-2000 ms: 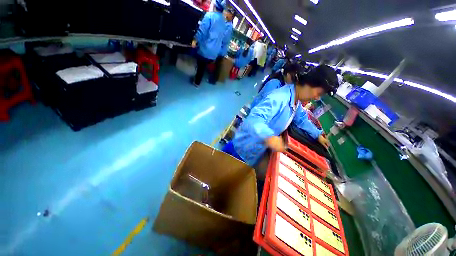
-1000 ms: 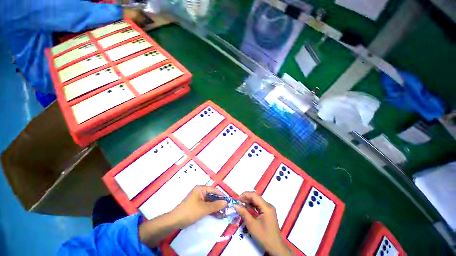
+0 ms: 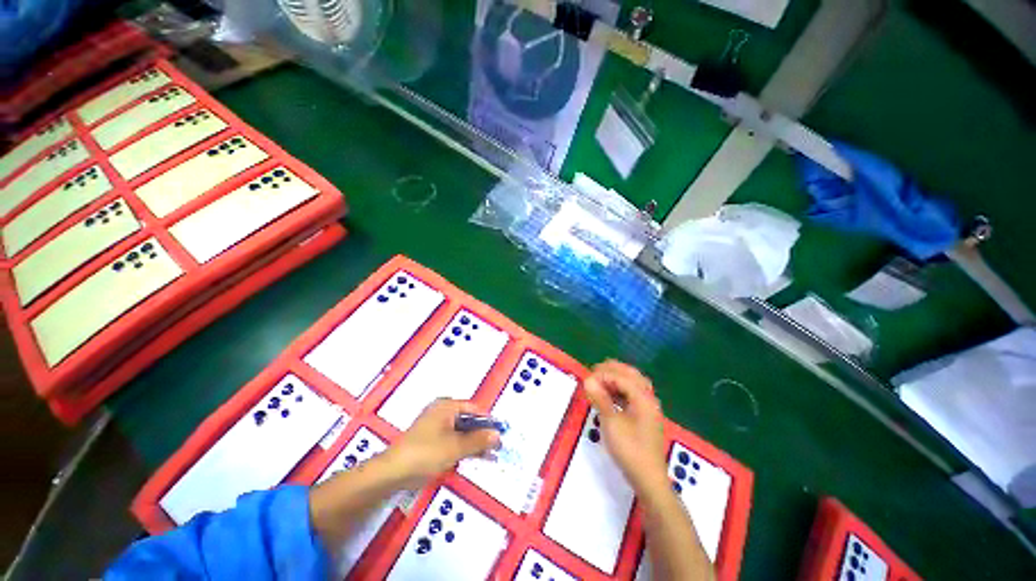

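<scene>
A red-orange foam tray (image 3: 205, 437) lies on the green bench in front of me, with white phone back covers (image 3: 375, 329) in its pockets, each with dark camera dots at one end. My left hand (image 3: 445, 440) is over the middle of the tray, pinching a small dark piece with a clear, shiny strip (image 3: 514, 452) hanging from it. My right hand (image 3: 625, 411) is over the camera end of a cover in the far row, fingertips together and pointing down. Whether a tiny piece is between them cannot be told.
Stacked trays with pale covers (image 3: 159, 170) stand at the left. Another red tray (image 3: 846, 545) shows at the lower right. Clear bags with blue-patterned sheets (image 3: 591, 261) lie by the back rail. A blue cloth (image 3: 880, 204) and papers hang there. A fan shows at the top.
My hands were together over the tray and have come apart. My right hand has moved up and right to a cover's camera end. The view has turned from the neighbouring worker to my tray.
</scene>
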